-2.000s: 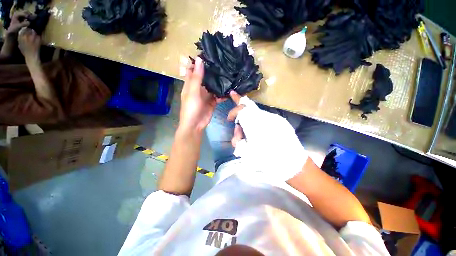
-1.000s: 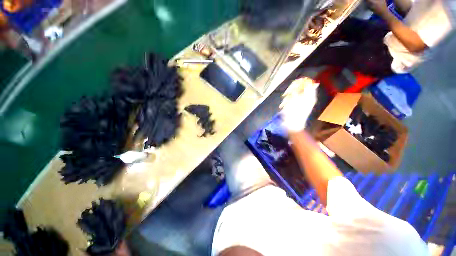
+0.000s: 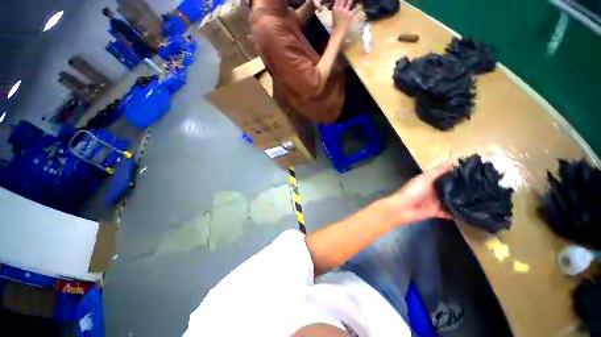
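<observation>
My bare left hand [image 3: 425, 195] holds a black spiky cluster [image 3: 476, 195] at the front edge of the brown bench [image 3: 422, 141]. The fingers are largely hidden behind the cluster. A white glue bottle [image 3: 574, 260] lies on the bench at the far right, between a black cluster [image 3: 574, 201] and another one cut off by the picture's edge. My right hand is out of the picture.
More black clusters [image 3: 438, 85] lie farther up the bench. A person in a brown top [image 3: 296, 59] sits there beside a blue stool [image 3: 351, 141]. A carton [image 3: 254, 108] stands on the floor near yellow-black tape [image 3: 296, 201]. Pale yellow scraps [image 3: 497, 249] stick to the bench.
The view has swung to the left along the bench. My gloved right hand, seen over the blue bin and carton a second ago, has left the picture. My left hand still holds the cluster.
</observation>
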